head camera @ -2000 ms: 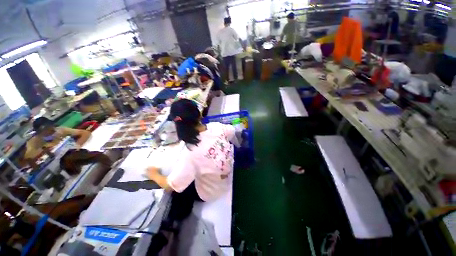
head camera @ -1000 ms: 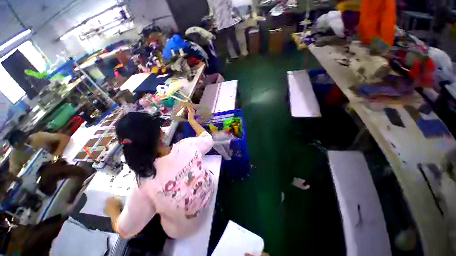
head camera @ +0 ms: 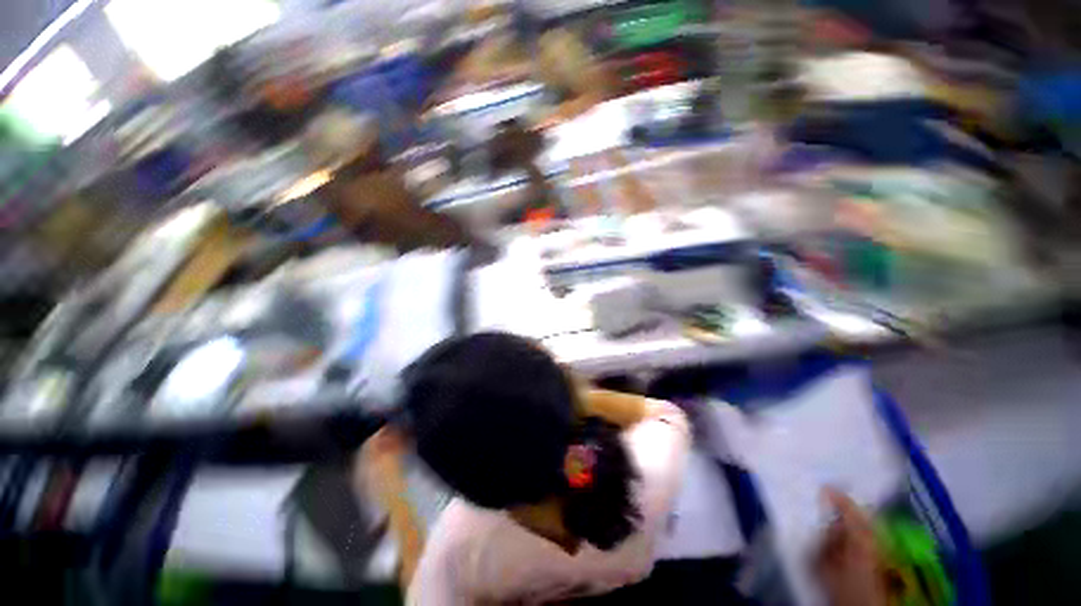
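Observation:
The whole view is smeared by motion. My right hand [head camera: 848, 554] is blurred at the lower right edge, reaching up from below. It appears to hold a flat white piece [head camera: 812, 450] by its near edge, over the blue crate [head camera: 919, 456]. Whether it is one layer or a stack cannot be told. My left hand is not in view.
A seated person in a pink shirt [head camera: 498, 550] is close in front, facing a white sewing table [head camera: 510, 296]. A sewing machine [head camera: 676, 296] stands on it. Green and yellow scraps [head camera: 919, 556] lie in the crate. Blurred worktables lie beyond.
The view has swung left and come closer to the seated person and crate. The white piece and my right hand, at the bottom edge before, now show farther right and higher.

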